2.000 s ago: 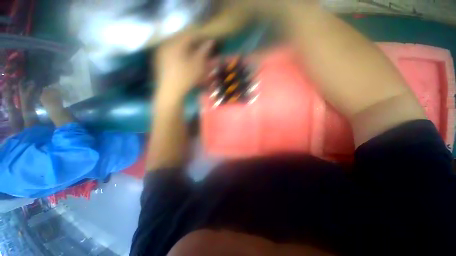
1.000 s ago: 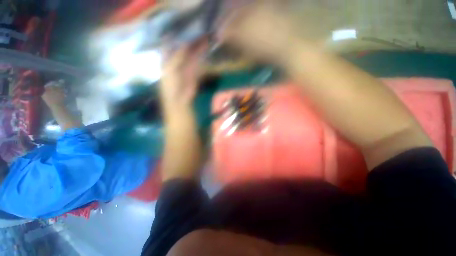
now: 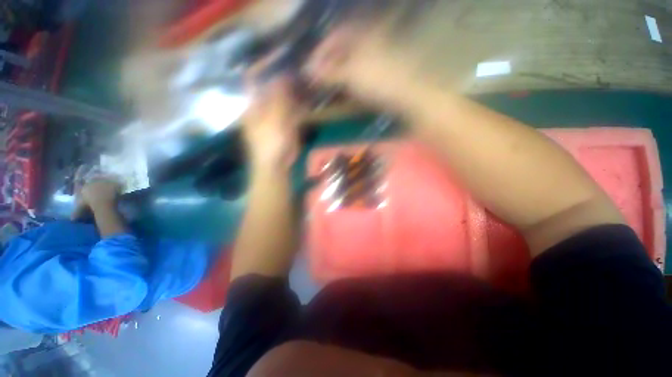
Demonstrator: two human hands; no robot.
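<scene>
Both hands are blurred, close together at the upper middle, by a heap of dark and silvery metal parts (image 3: 298,37). My left hand (image 3: 274,121) is at the near side of the heap; its fingers and anything in them are too blurred to tell. My right hand (image 3: 350,62) is just right of it, fingertips at the heap, also too blurred to read. Components with orange middles and shiny ends (image 3: 355,179) stand in a small group at the left end of the pink tray (image 3: 431,213), nearest my left forearm.
A green mat (image 3: 589,108) runs behind the trays. A tan sheet with small white labels (image 3: 493,68) lies beyond it. A red bin (image 3: 203,22) is past the heap. White crumpled sheets (image 3: 217,109) lie left. A person in blue (image 3: 81,272) sits at the left.
Against two seconds ago, the tray and components sit lower in view and more of the tan sheet shows. Both hands stay near the parts heap. The other person's hands have shifted.
</scene>
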